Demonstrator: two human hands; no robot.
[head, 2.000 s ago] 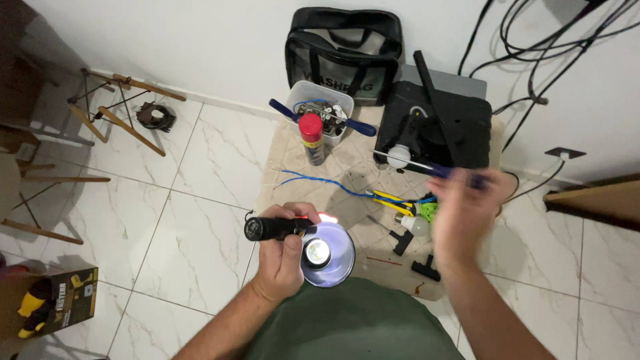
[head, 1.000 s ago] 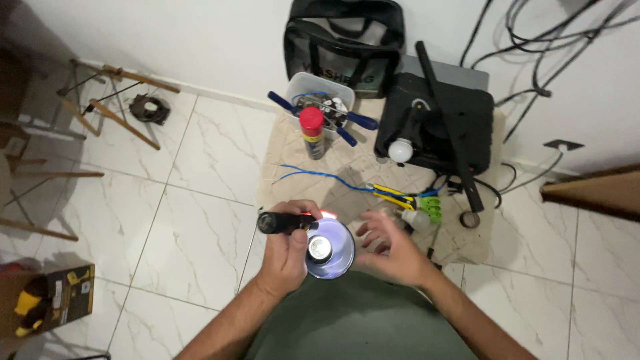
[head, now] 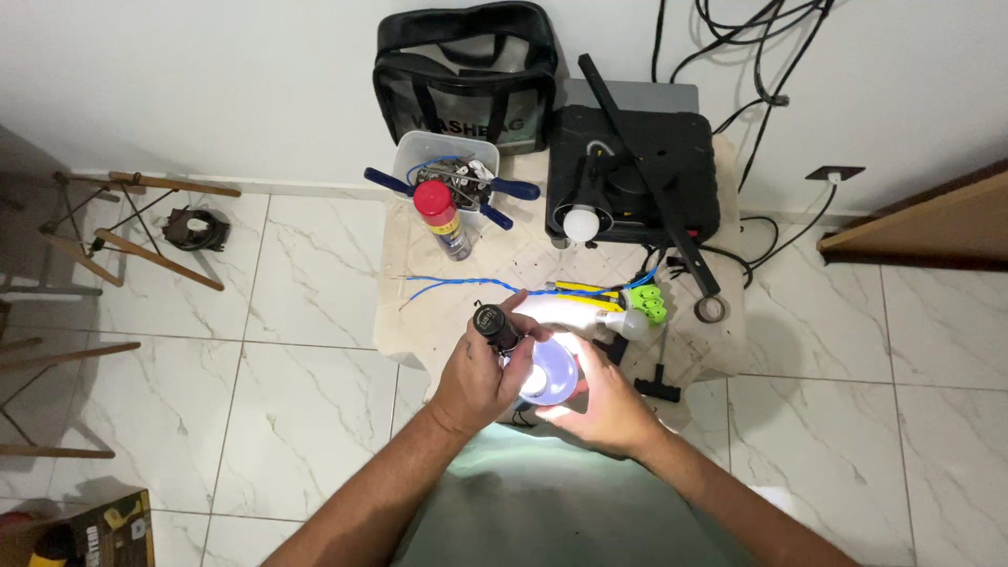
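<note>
My left hand grips a black flashlight, whose light falls on a round cup-shaped lamp shade with a pale bluish inside. Around the right side of that shade curl the fingers of my right hand. Just beyond my hands, twisted blue wires cross the cloth beside yellow-handled pliers, a green connector piece and a white light bulb. Two black T-shaped handles lie near my right hand, the clearer one having a metal shaft.
Behind stand a red-capped spray can, a plastic tub of small metal parts with screwdrivers, and a clear black-trimmed bag. A black case carries a lamp and a black bar. A tape roll lies at right.
My right hand held a screwdriver over the black case two seconds ago; it came back without it and now holds the shade. The flashlight beam has shifted toward my right hand and shirt.
</note>
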